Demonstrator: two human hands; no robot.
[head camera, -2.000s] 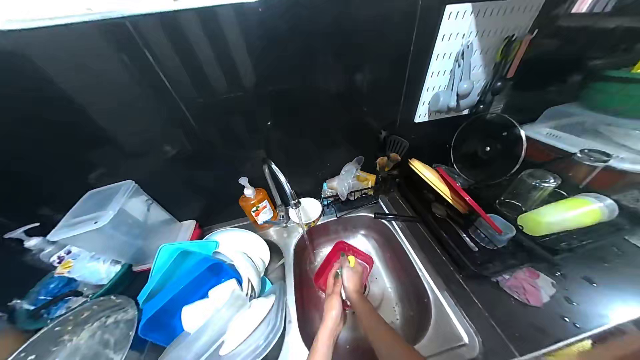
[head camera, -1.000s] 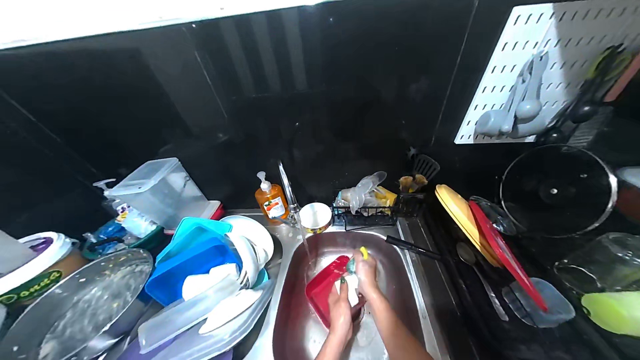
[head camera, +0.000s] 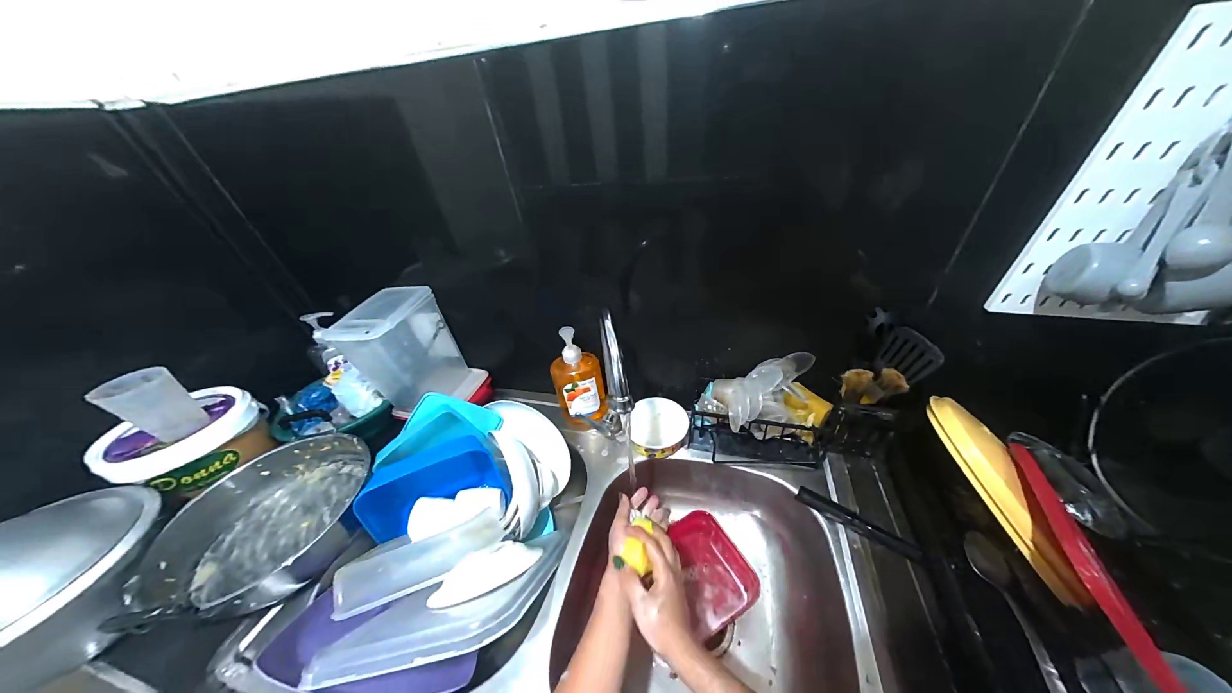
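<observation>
Water runs from the metal faucet (head camera: 613, 371) onto my left hand (head camera: 626, 529), which is palm up over the left part of the steel sink (head camera: 799, 577) with its fingers apart. My right hand (head camera: 662, 587) holds a yellow sponge (head camera: 637, 551) with a dark green side, pressed against the left hand. Beside them on the right, a red plastic container (head camera: 714, 568) lies in the basin near the drain, touched by neither hand as far as I can tell. A white bowl (head camera: 660, 426) and an orange soap bottle (head camera: 578, 379) stand behind the sink.
Stacked blue containers (head camera: 433, 486), white plates (head camera: 534, 438) and clear lids (head camera: 423, 616) crowd the left side, beside a large metal pan (head camera: 274, 515). A black handle (head camera: 857, 523) juts over the sink's right rim. Farther right are yellow (head camera: 1001, 496) and red lids (head camera: 1097, 568).
The red container was at my hands earlier and now lies in the basin on their right. My hands have come together under the running water. The view has swung left.
</observation>
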